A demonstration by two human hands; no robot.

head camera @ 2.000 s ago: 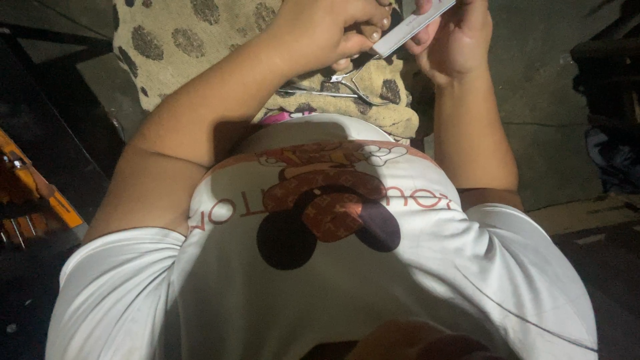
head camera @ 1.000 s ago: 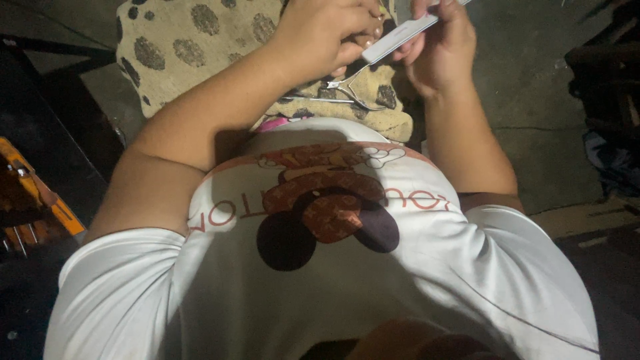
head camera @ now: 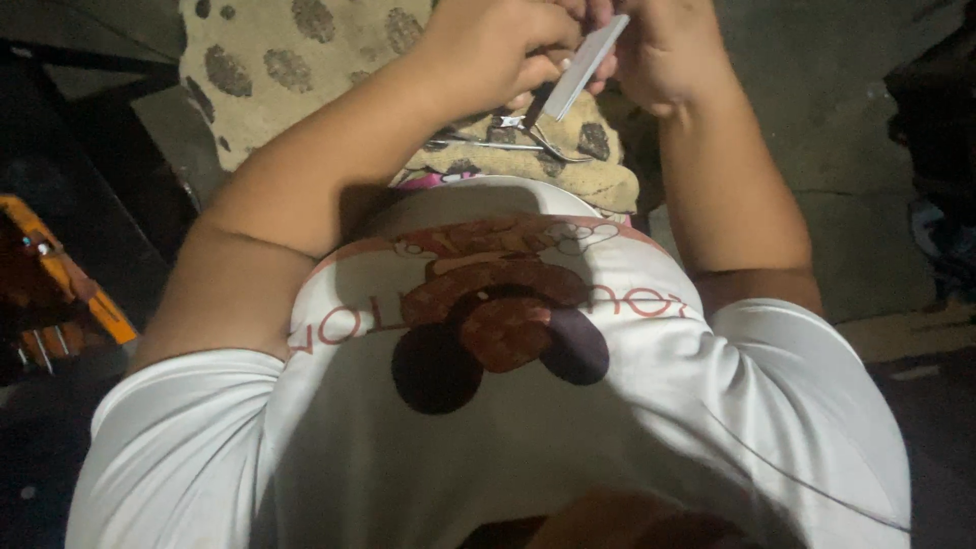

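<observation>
My left hand (head camera: 526, 46) is at the top centre, its fingers curled against the left side of a white flat strip (head camera: 585, 70), possibly a nail file. The strip slants between both hands. My right hand (head camera: 663, 53), at the upper right, has its fingers around the strip's upper part; some fingertips show behind it. Whether the left fingers grip anything is unclear. Just below the hands, small metal nippers (head camera: 560, 149) and a thin metal rod (head camera: 492, 143) lie on a spotted beige towel (head camera: 343, 53). A dark narrow piece (head camera: 538, 105) shows beside the strip's lower end.
The towel spreads beyond my left forearm. An orange frame (head camera: 69, 274) with thin metal pieces stands at the far left, near dark furniture (head camera: 84, 168). Dark objects (head camera: 934, 114) are at the right edge. Grey floor (head camera: 823, 99) shows beside my right arm.
The white strip is tilted more steeply than before, with its lower end nearer the nippers. My right hand has turned and come closer to my left hand.
</observation>
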